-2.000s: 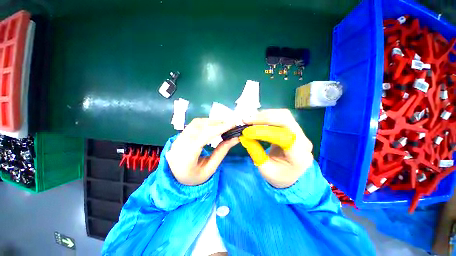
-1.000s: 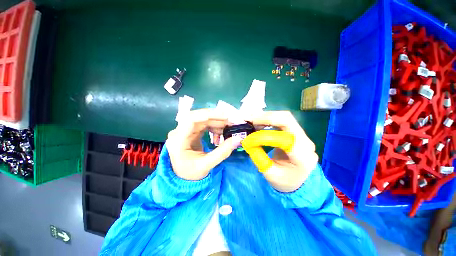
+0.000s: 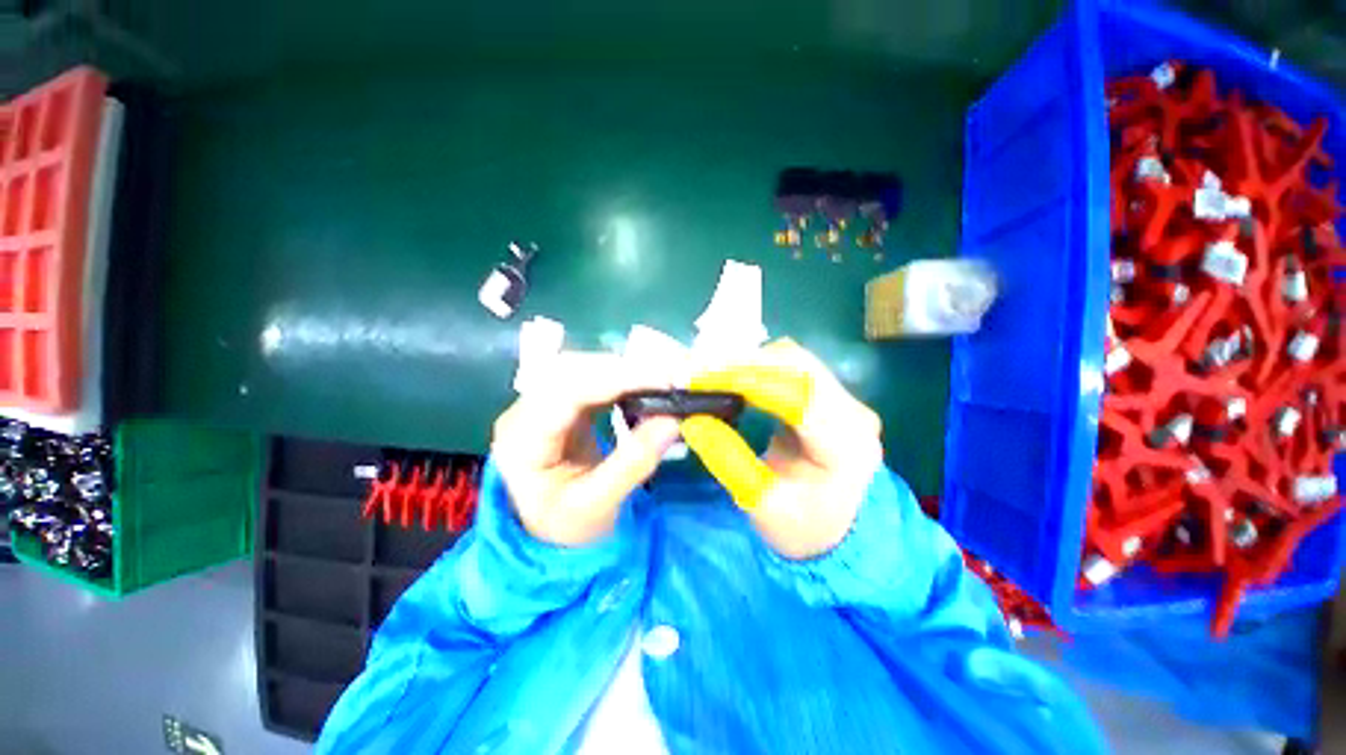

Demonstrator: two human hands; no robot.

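A black watch housing [image 3: 679,403] is held edge-on between my two hands, close to my chest, and shows as a thin dark oval. My left hand [image 3: 568,457] grips its left end between thumb and fingers. My right hand [image 3: 805,450], with yellow finger cots on thumb and index finger, pinches its right end. White wipes [image 3: 734,307] lie just beyond my fingers, partly hidden by them. A small white module with a black tail [image 3: 504,286] lies on the green bench [image 3: 399,221].
Dark modules with gold connectors [image 3: 839,196] and a beige-white bottle [image 3: 930,298] lie right of centre. A blue bin [image 3: 1029,325] of red clamps stands at right. At left are red-orange trays [image 3: 52,244], a green bin [image 3: 185,494] and a black compartment tray [image 3: 318,590].
The housing has turned from showing a flat labelled face to edge-on and level. My right hand's yellow-covered fingers have spread along its end. The view has shifted slightly.
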